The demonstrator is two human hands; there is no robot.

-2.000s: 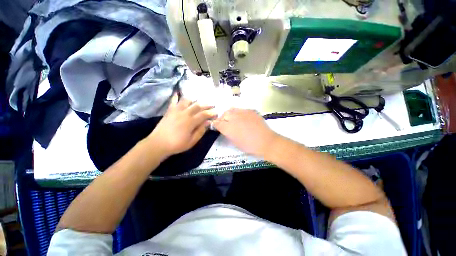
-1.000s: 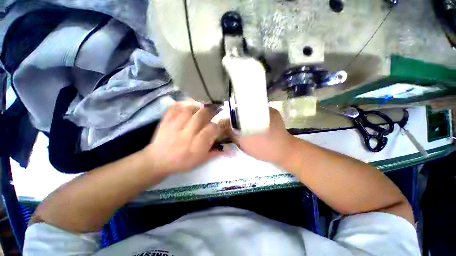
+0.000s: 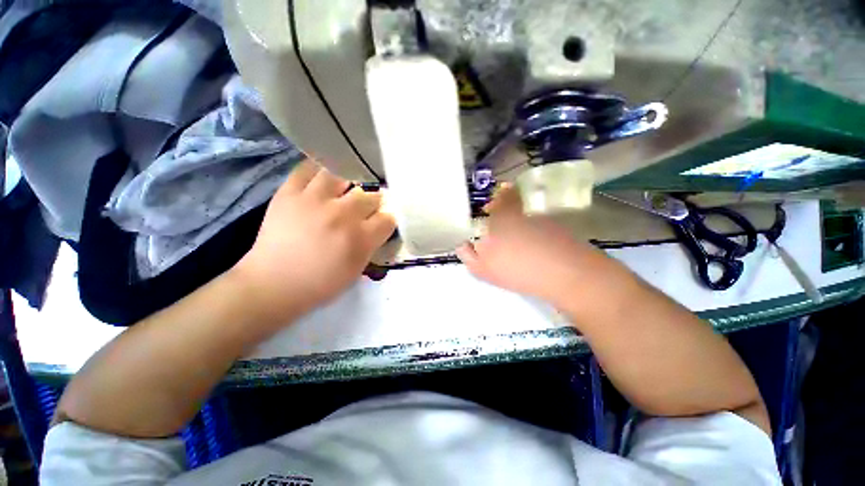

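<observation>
A grey garment body [image 3: 194, 185] lies heaped left of the sewing machine [image 3: 332, 57], with a black fabric panel [image 3: 109, 275] curving along its lower left side. My left hand [image 3: 308, 233] lies at the cloth's right end, left of the pale take-up lever guard [image 3: 417, 152], fingertips close to the needle area. My right hand [image 3: 526, 247] is just right of the guard, below the tension assembly [image 3: 569, 123], fingers bent. The guard hides the needle area and part of the fingertips. Whether the fingers pinch cloth there cannot be made out.
Black-handled scissors [image 3: 713, 245] lie on the table under the machine arm. A thin pale tool [image 3: 800, 271] lies to their right. The green panel with a bright screen [image 3: 773, 161] is at the right. The table's green edge [image 3: 427, 352] runs in front of me, with blue crates below.
My view has moved closer to the machine head, which now fills the upper middle. My hands have come from touching on the table to either side of the guard, fingertips apart.
</observation>
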